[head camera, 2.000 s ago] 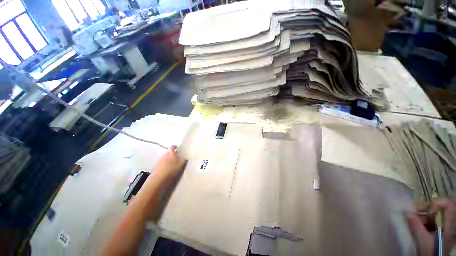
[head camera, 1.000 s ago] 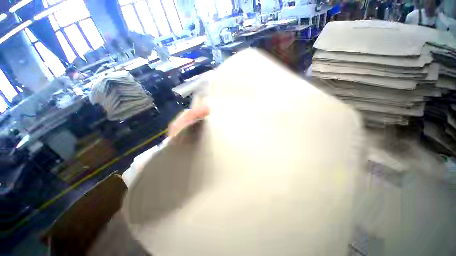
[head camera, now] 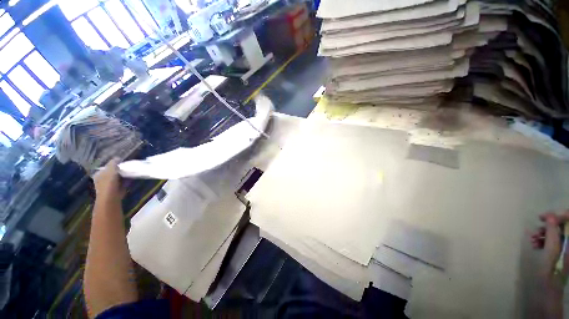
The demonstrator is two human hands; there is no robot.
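Note:
My left hand (head camera: pixel 108 172) is raised at the left, shut on the edge of a pale lining panel (head camera: pixel 193 161) that curves up off the table. My right hand (head camera: pixel 549 233) is at the right edge, partly cut off, over a flat beige lining panel (head camera: pixel 480 205). A thin yellowish piece, perhaps the thread burner (head camera: pixel 564 252), shows at this hand, blurred. Darker grey gusset tabs (head camera: pixel 433 155) lie on the flat panel. Another panel with a small white label (head camera: pixel 170 219) lies at the lower left under the lifted one.
A tall panel stack (head camera: pixel 393 53) stands behind the work. A pale cord (head camera: pixel 209 87) runs down from the upper left to the panels. Another pile (head camera: pixel 97 137) stands beyond the left hand. Machine tables and a yellow floor line are behind. Dark clothing shows at the bottom.
The large panel raised in front of the view has come down. My left hand has moved out to the far left with a panel's edge. The view has turned back rightward, and my right hand shows again.

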